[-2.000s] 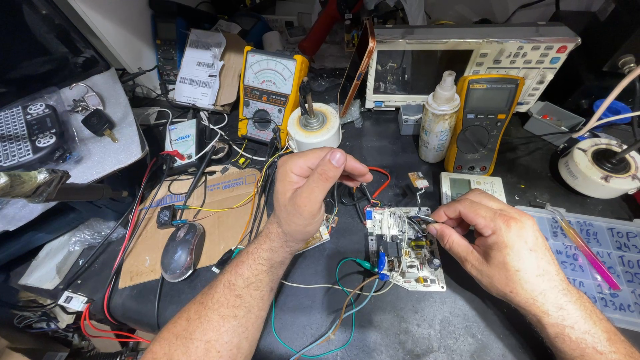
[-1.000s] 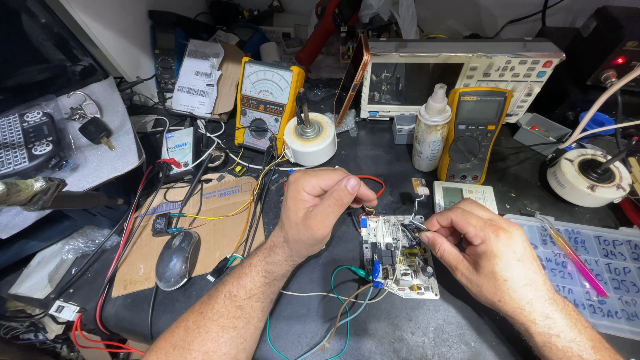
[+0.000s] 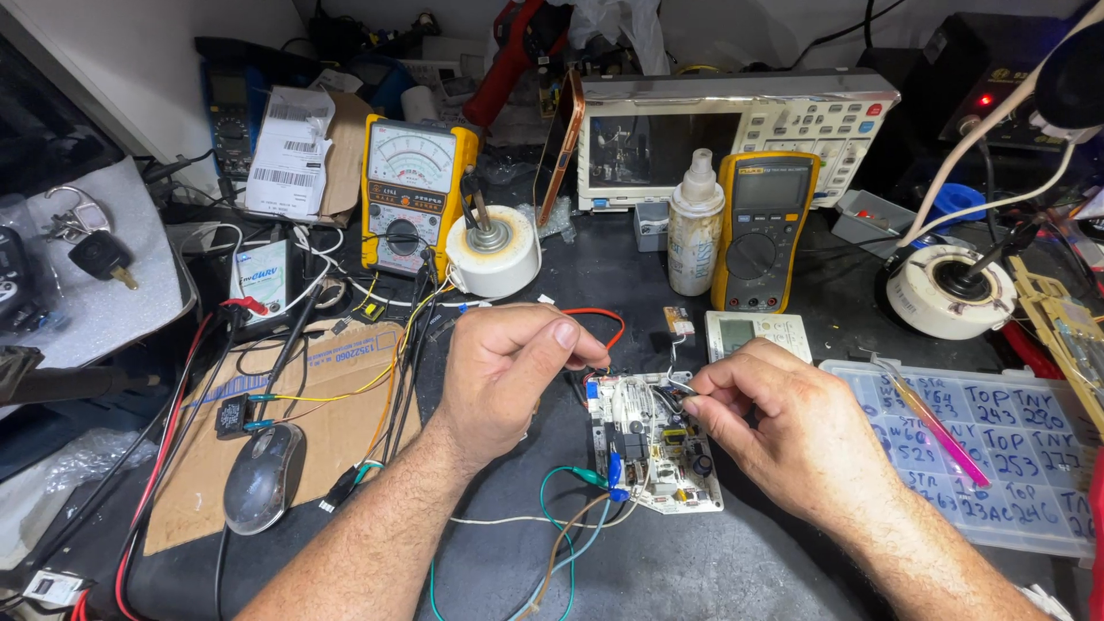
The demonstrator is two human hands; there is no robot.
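Note:
A white-coated circuit board [image 3: 655,448] lies on the dark bench between my two hands. My left hand [image 3: 517,371] hovers at the board's upper left corner, thumb and fingers close together; a red wire [image 3: 608,319] curves beside its fingertips, and I cannot tell whether they grip anything. With thumb and forefinger, my right hand [image 3: 768,414] pinches wires [image 3: 673,397] at the board's upper right. A small brown board [image 3: 679,322] on thin wires lies just above. Blue and green clips [image 3: 614,474] with leads are attached near the board's left middle.
Behind stand an analog multimeter [image 3: 412,194], a digital multimeter [image 3: 763,228], a spray bottle [image 3: 696,228] and an oscilloscope [image 3: 733,138]. A computer mouse [image 3: 265,477] rests on cardboard [image 3: 185,509] at left. A marked parts box [image 3: 975,448] is at right, near a white motor [image 3: 949,293].
My left hand has moved slightly closer to the board's upper left corner since the first frame. My right hand stays at the wires.

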